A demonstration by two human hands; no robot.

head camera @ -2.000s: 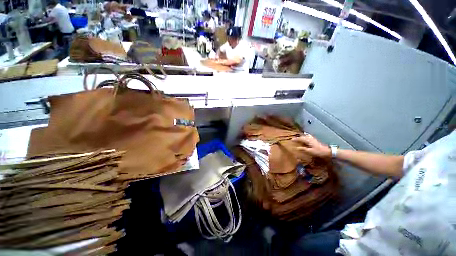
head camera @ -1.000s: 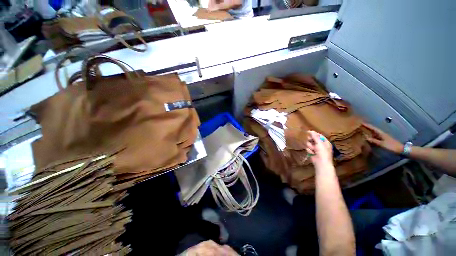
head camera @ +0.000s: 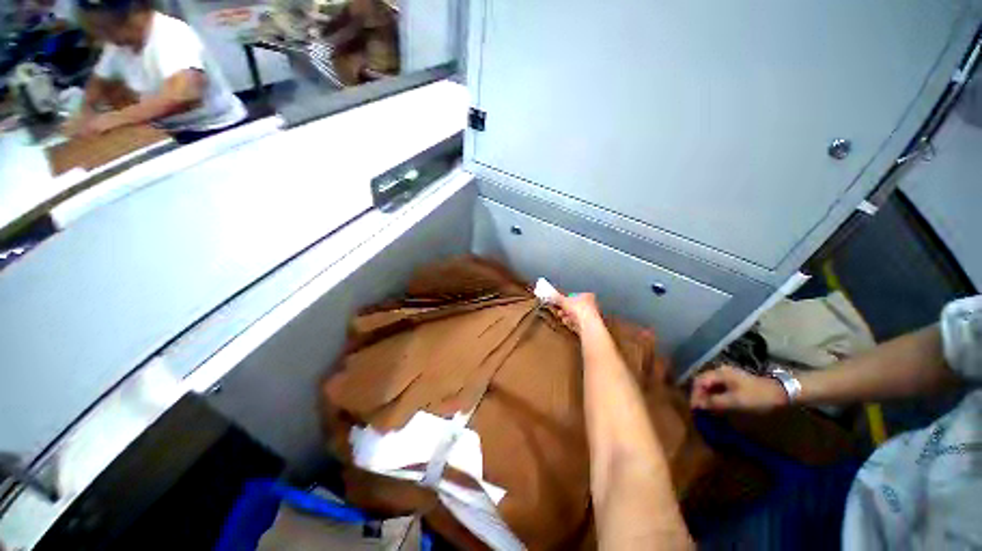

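A big bundle of brown bag panels [head camera: 528, 398] lies against the grey cabinet wall. A thin tie strip [head camera: 490, 382] runs across its top. White paper tags [head camera: 415, 447] lie on its near left part. My right hand [head camera: 574, 310] reaches in from the bottom edge, its fingers closed on the far end of the strip, beside a small white tag [head camera: 546, 290]. A bit of turquoise shows at these fingers; what it is I cannot tell. My left hand is out of view.
Another person's hand [head camera: 738, 390], with a wristband, is at the bundle's right side. A blue bin [head camera: 253, 517] with a beige piece [head camera: 334, 533] is at the lower left. A white ledge [head camera: 237, 226] runs behind. A person [head camera: 178, 81] works beyond it.
The view has swung right and closer to the bundle. My right hand has moved from near the paper tags to the strip's far end. My left hand has left the bottom edge.
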